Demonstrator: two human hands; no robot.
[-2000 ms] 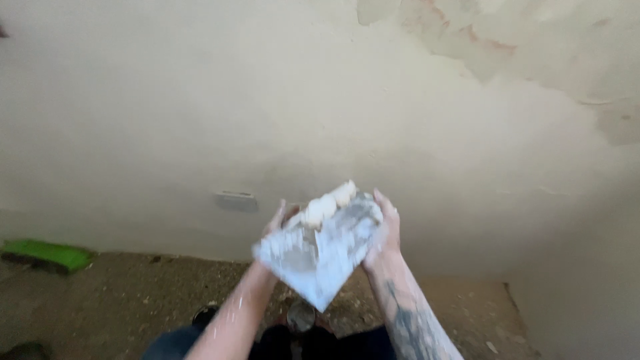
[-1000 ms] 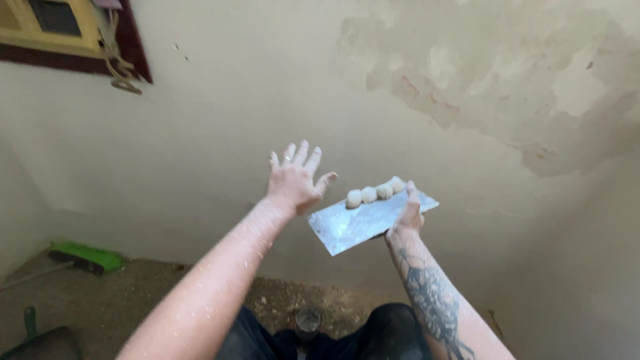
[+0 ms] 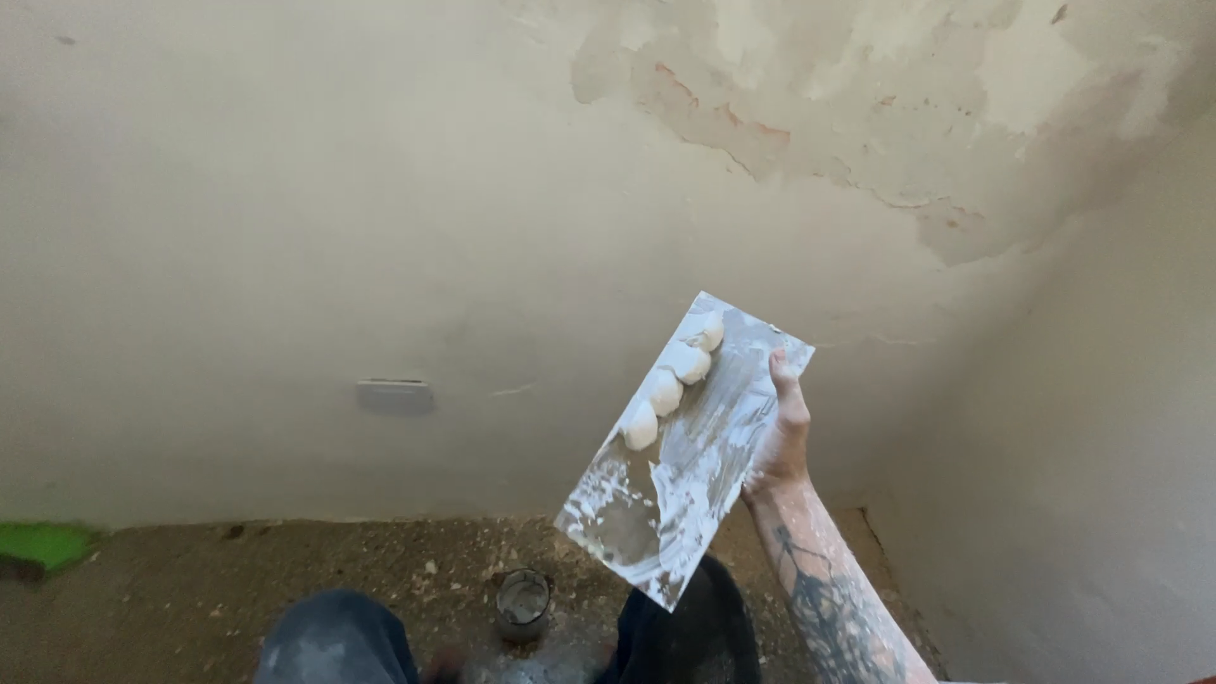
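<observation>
My right hand [image 3: 785,432] holds a flat rectangular metal plastering trowel [image 3: 712,427] by its right edge, the thumb over the face. Wet white plaster is smeared over that face, and a row of several white lumps of plaster [image 3: 667,391] lies along its upper left edge. The trowel is tilted, one corner pointing down toward my knees; whatever handle it has is hidden beneath. My left hand is out of view.
Ahead stands a plastered wall [image 3: 285,237] with a rough peeling patch [image 3: 731,123] and a small grey cover plate [image 3: 394,396]. A clear round container [image 3: 522,605] rests on the debris-strewn floor between my legs. Beside a dark bucket-like shape [image 3: 708,627] is my knee. A green broom head [image 3: 43,546] lies at left.
My left hand, spread in front of the wall a second ago, has gone out of view. The trowel in my right hand has turned to a steeper slant, its face now showing more fully.
</observation>
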